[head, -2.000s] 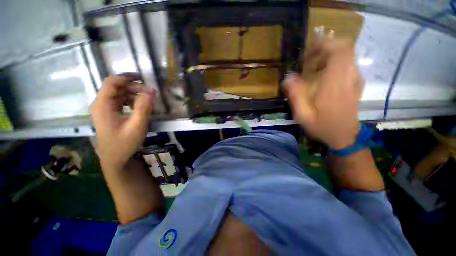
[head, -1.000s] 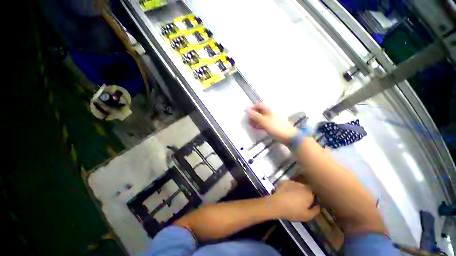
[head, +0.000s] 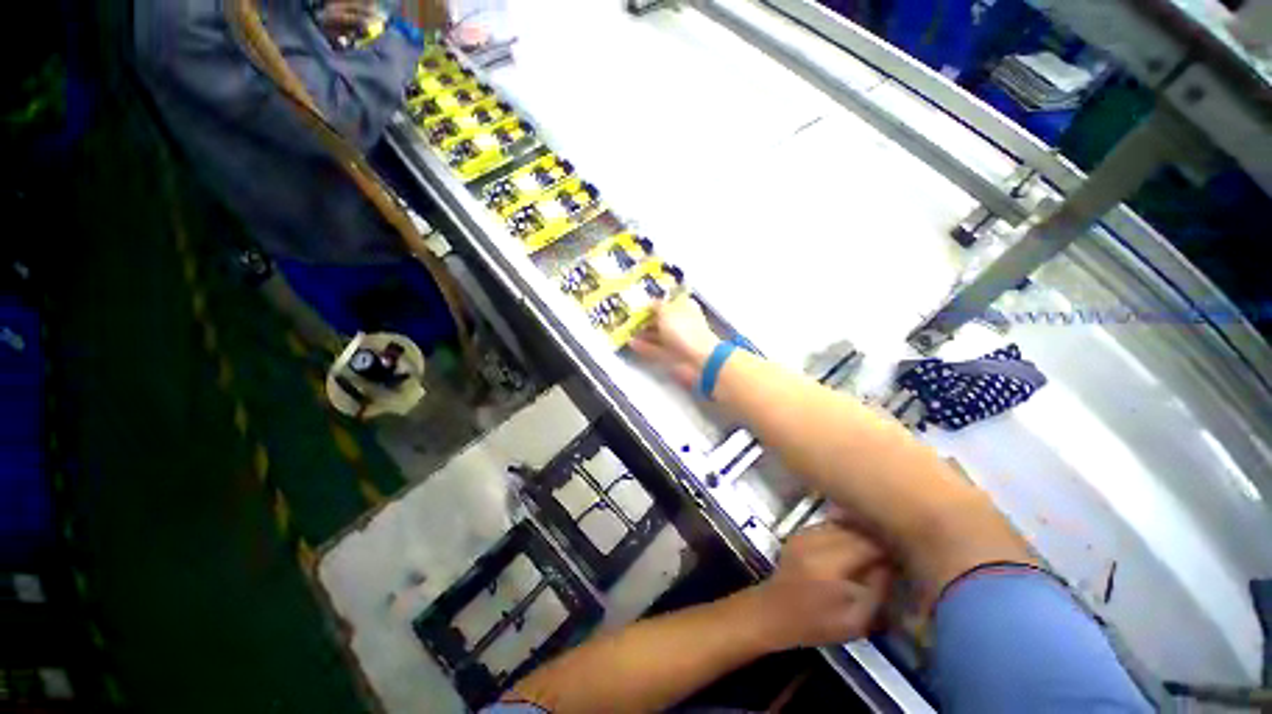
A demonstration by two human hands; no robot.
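Observation:
A PCB panel (head: pixel 614 286) with two yellow-and-black rows lies on the line, upper middle. My right hand (head: pixel 672 339), blue band at the wrist, has its fingers on the panel's near corner and appears to grip it; the fingertips are small and blurred. My left hand (head: pixel 826 579) is curled beside my right forearm, low at the line's near edge. Its fingers are partly hidden, so I cannot tell whether it holds anything. More PCB panels (head: pixel 540 200) lie in a row beyond the first.
Two black pallets (head: pixel 512 607) lie on a pale stand (head: pixel 363 586) below the line. A spotted dark cloth (head: pixel 970 386) is on the white bench. A person in a dark sleeve (head: pixel 265 126) is at the upper left. A metal post (head: pixel 1032 258) slants across the upper right.
My view has turned from the black pallet to the line on the left. My right hand has reached out to the nearest panel, which now sits apart from the others. My left hand stays low.

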